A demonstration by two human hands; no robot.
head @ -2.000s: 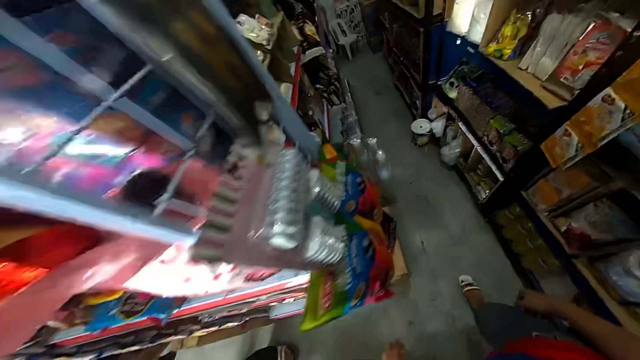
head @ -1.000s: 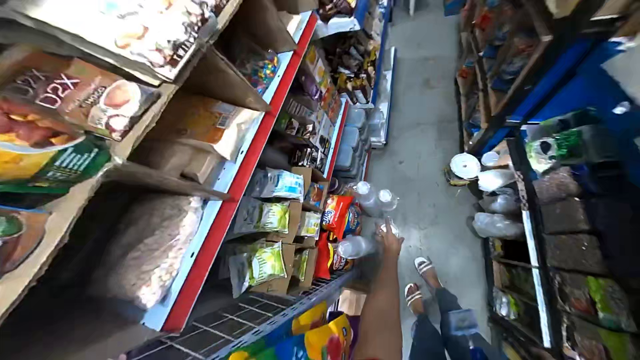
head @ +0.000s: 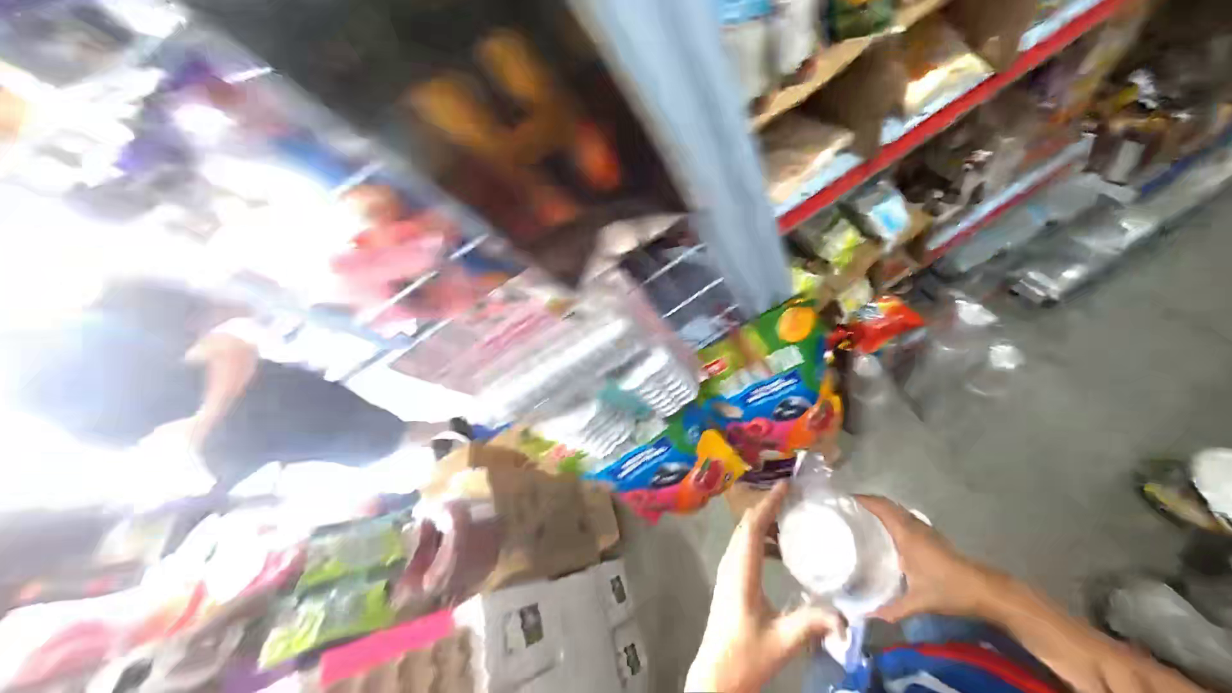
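Between my two hands, at the lower centre right, is a round white and clear plastic container (head: 835, 549), seen from its end and blurred. My left hand (head: 760, 602) grips its left side, thumb low and fingers up. My right hand (head: 924, 558) holds its right side. Just above my hands hang colourful snack bags (head: 760, 395) in blue, green and red at the shelf corner. Several clear plastic bottles (head: 977, 346) stand on the floor beyond my hands, beside a red packet (head: 884, 324).
A grey metal post (head: 717, 144) rises close in front. Red-edged shelves (head: 948, 111) with boxed goods run to the right. White cartons (head: 553, 635) and a brown cardboard box (head: 539, 510) stand at the lower left. A person (head: 231, 385) is in the glare at the left.
One second ago one hand reached toward the clear bottles on the floor; now both hands are around a container near my body. The view has swung strongly to the left.
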